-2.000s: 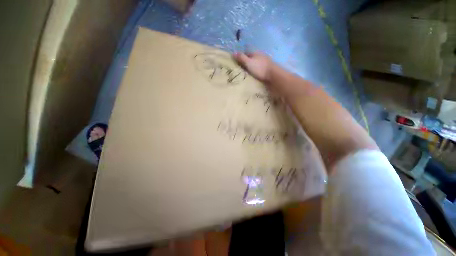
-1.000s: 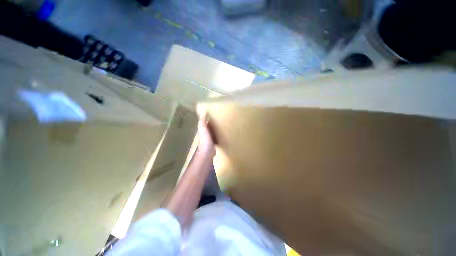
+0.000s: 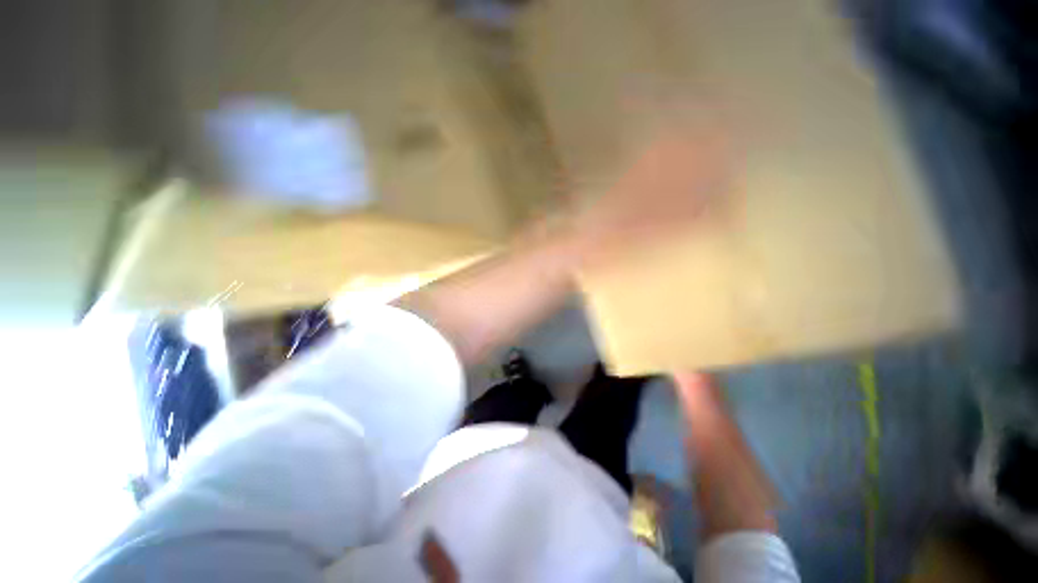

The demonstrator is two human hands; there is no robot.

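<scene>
A brown cardboard carton fills the upper right of the head view, strongly blurred. My left arm in a white sleeve reaches up and across from the lower left, and my left hand lies over the carton's face. Its fingers are too blurred to make out a grip. My right forearm rises from below to the carton's lower edge. My right hand is hidden behind or under the carton.
More brown cardboard with a whitish label is at the upper left, with a lit flap below it. Blue-grey floor with a yellow line shows at the lower right. Dark blurred shapes stand at the right edge.
The view has swung round. The large carton panel on the right is gone from there, and a carton now lies under my left hand. My right forearm has come into view.
</scene>
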